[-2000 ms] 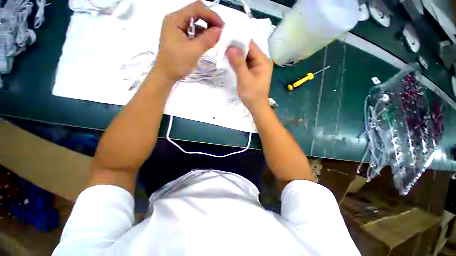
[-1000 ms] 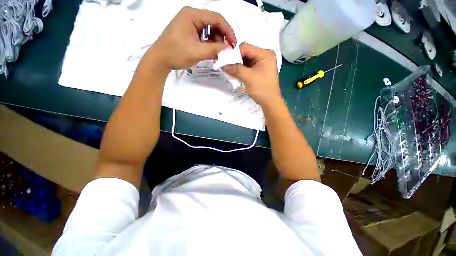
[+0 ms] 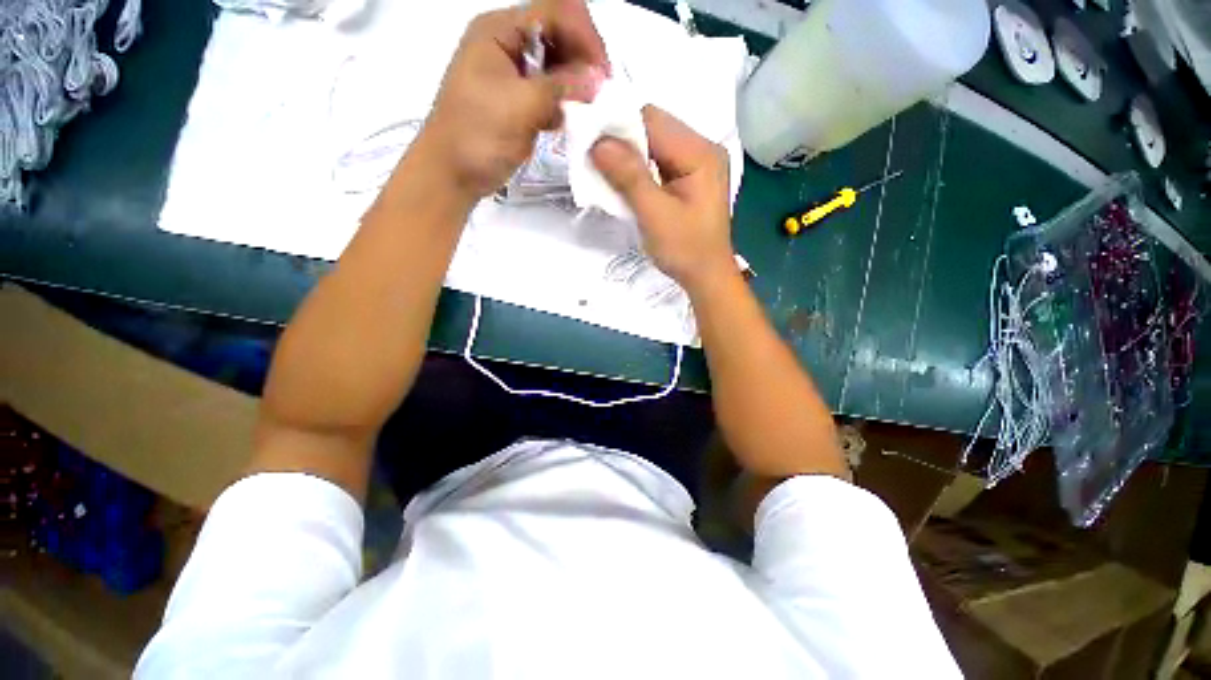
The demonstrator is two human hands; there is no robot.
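My left hand (image 3: 511,100) is above the white sheet (image 3: 252,133) and holds a white cable end with a small connector (image 3: 534,51) between its fingers. My right hand (image 3: 677,193) is just right of it and grips a crumpled white cloth (image 3: 604,146). The white cable (image 3: 578,397) hangs in a loop over the bench's front edge. More thin cables (image 3: 538,177) lie on the sheet, partly hidden under my hands. What the cloth covers is hidden.
A translucent bottle (image 3: 863,73) stands beyond the sheet at right. A yellow-and-black screwdriver (image 3: 821,211) lies near it. A clear bag or tray (image 3: 1102,332) with dark red parts is at the right edge. A cable pile (image 3: 53,80) lies far left. Cartons (image 3: 120,399) sit below.
The hands came together at the cable end, then my left hand moved up a little while the cloth opened out below it. The view has shifted slightly.
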